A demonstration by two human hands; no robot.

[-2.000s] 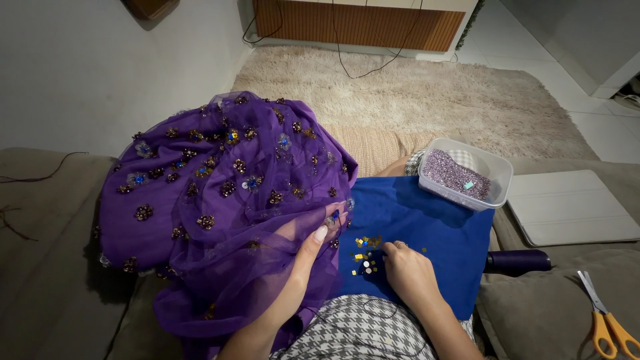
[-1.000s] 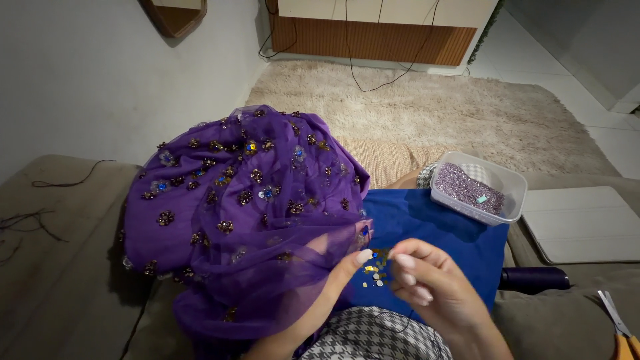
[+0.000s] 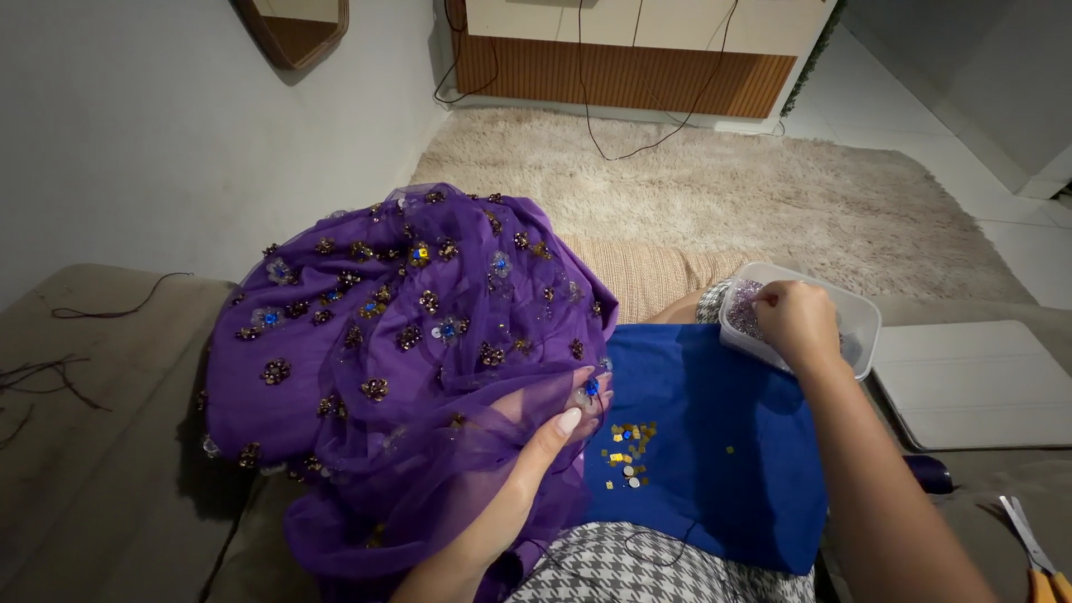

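Purple tulle fabric (image 3: 469,335) with beaded flowers is heaped at the left and centre. My left hand (image 3: 544,435) pinches the tulle beside a blue-centred flower (image 3: 590,388), its fingers beneath the sheer layer and its thumb on top. My right hand (image 3: 796,322) reaches into a clear plastic container (image 3: 858,335) of small lilac beads (image 3: 741,310); its fingertips touch the beads, and whether they hold any is hidden. Gold sequins (image 3: 620,458) and a few round white pieces (image 3: 630,477) lie on a blue cloth (image 3: 712,502) over the lap.
A flat pale-covered object (image 3: 980,385) lies on the sofa at the right. Near it are a dark thread spool (image 3: 930,475) and orange-handled scissors (image 3: 1030,544). Loose dark threads (image 3: 50,373) lie on the left sofa arm. A shaggy rug (image 3: 712,184) covers the floor ahead.
My right hand has moved from beside the tulle and sequins to the bead container, away to the right. My left hand keeps its hold on the tulle.
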